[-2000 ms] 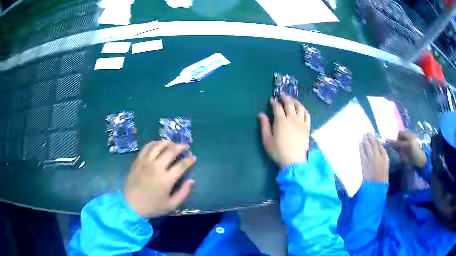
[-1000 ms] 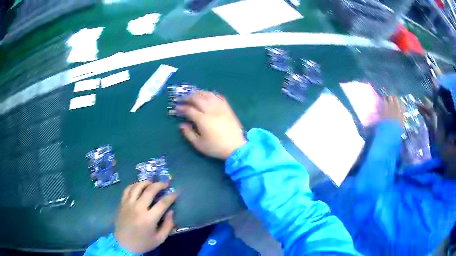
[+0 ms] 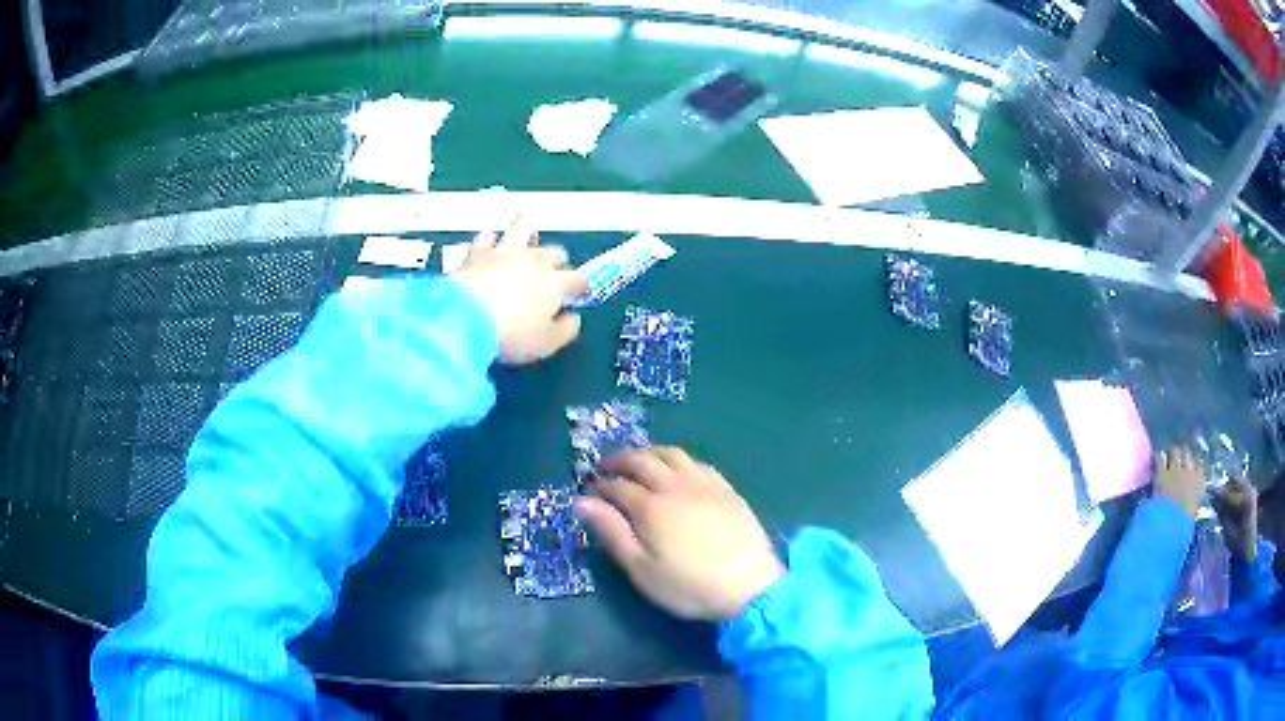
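Note:
My left hand (image 3: 524, 299) reaches over the white and blue sealant tube (image 3: 623, 271), covering its nozzle end and part of the small white strips (image 3: 395, 252). Whether it grips anything is hidden. My right hand (image 3: 684, 533) has its fingers on the near edge of a blue circuit board (image 3: 606, 427), which lies on the green mat. Another board (image 3: 655, 352) lies just beyond, and one (image 3: 547, 542) lies nearer me, left of my right hand. A board (image 3: 423, 486) is partly hidden by my left sleeve. No black heatsinks show on these boards.
Two boards (image 3: 913, 292) lie farther right. Clear blister trays (image 3: 127, 409) cover the left side. A white strip (image 3: 677, 214) crosses the bench. White (image 3: 1003, 514) and pink sheets (image 3: 1106, 440) lie at right, beside another worker's hands (image 3: 1181, 479). Crumpled white pieces (image 3: 399, 141) lie beyond the strip.
The view has shifted. My left hand has left the near board and moved forward to the tube. One board from the right group now lies under my right hand; the board it held before lies released.

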